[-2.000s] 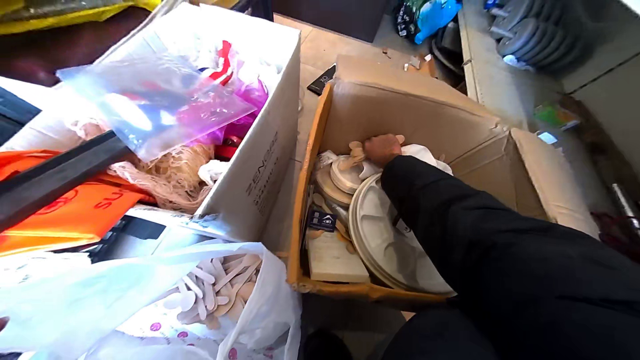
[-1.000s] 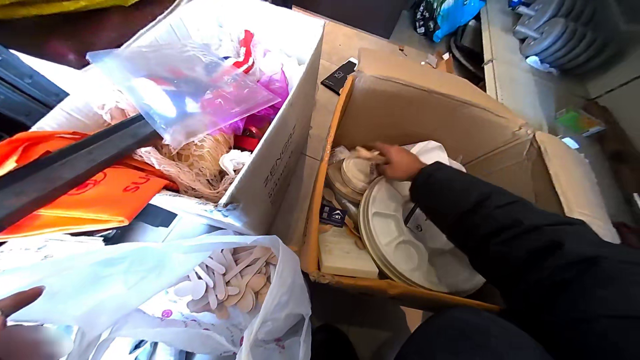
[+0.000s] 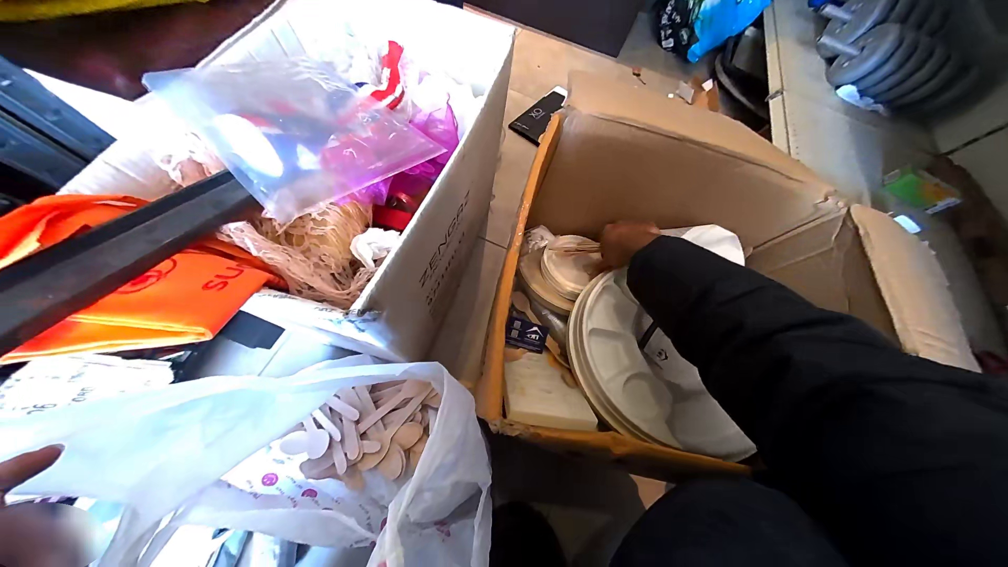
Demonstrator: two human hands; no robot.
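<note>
My right hand reaches into a cardboard box, beside a stack of small round containers or lids; its fingertips are hidden, so its grip cannot be told. Below it, large compartment plates lean in the box, near a white block-like box and a dark blue card. At the lower left edge my left hand, partly out of view and blurred, is at the side of a white plastic bag. Wooden spoons lie in the bag's mouth.
A white carton holds netting, pink plastic and a clear bag. A black bar crosses an orange cloth bag. A dark small box lies on the floor behind; grey weight plates stand at the upper right.
My right hand held light wooden pieces over the small round stack in the earlier frames; now it is lower against the stack, and those pieces are not plainly visible. My left hand has come further into view.
</note>
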